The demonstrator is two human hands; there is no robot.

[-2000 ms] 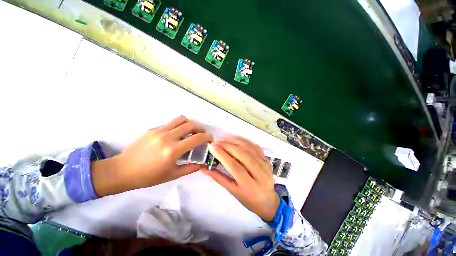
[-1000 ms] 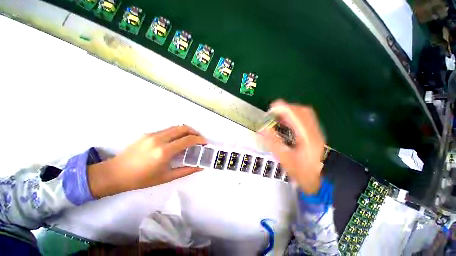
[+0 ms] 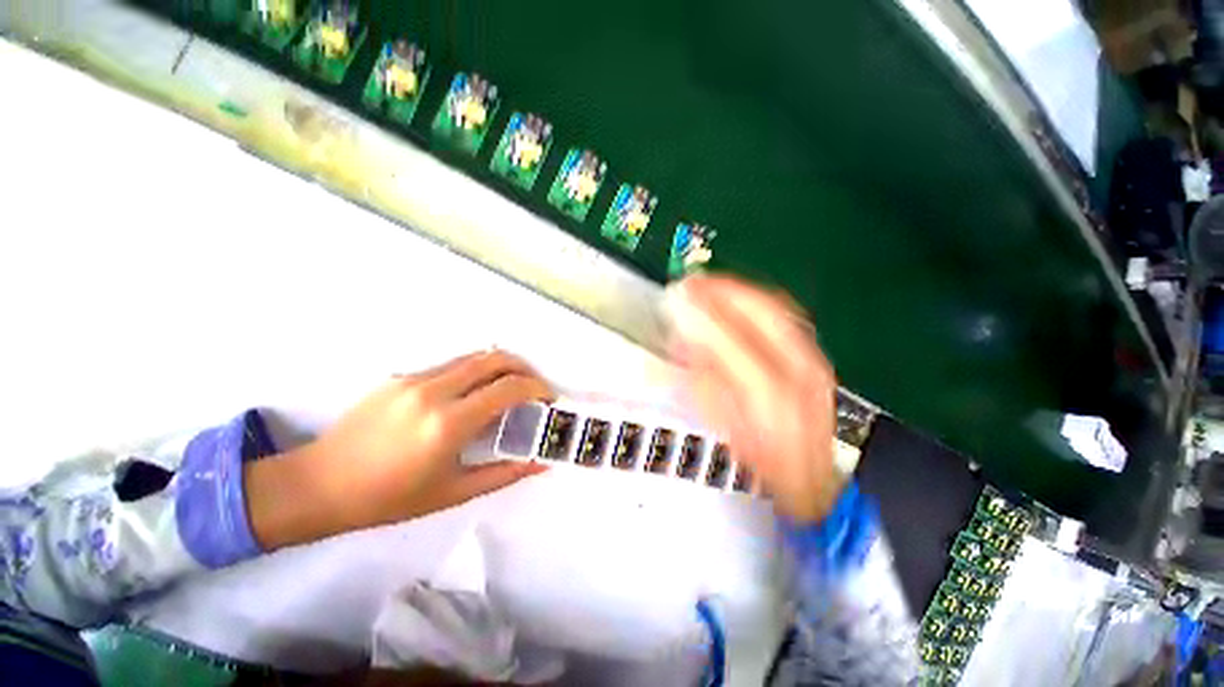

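Note:
A white row of housings (image 3: 627, 444) lies on the white bench. The case at its left end is empty and grey inside; the several others that show are filled and dark. My left hand (image 3: 416, 436) holds the left end of the row between thumb and fingers. My right hand (image 3: 760, 383) is blurred, above the right end of the row and near the belt edge; I cannot tell if it holds anything. Its fingertips are close to the nearest circuit board (image 3: 691, 247), the last of a row of boards on the green belt.
The conveyor belt (image 3: 859, 175) lies beyond a pale side rail (image 3: 403, 201). A white block (image 3: 1093, 440) sits on the belt at the right. A black sheet (image 3: 920, 503) and a board array (image 3: 969, 591) are at the right. A crumpled white cloth (image 3: 450, 611) lies near my body.
The left hand stays on the row, where the second case from the left now looks filled. The right hand has shifted slightly left. The boards on the belt have moved right and nearer.

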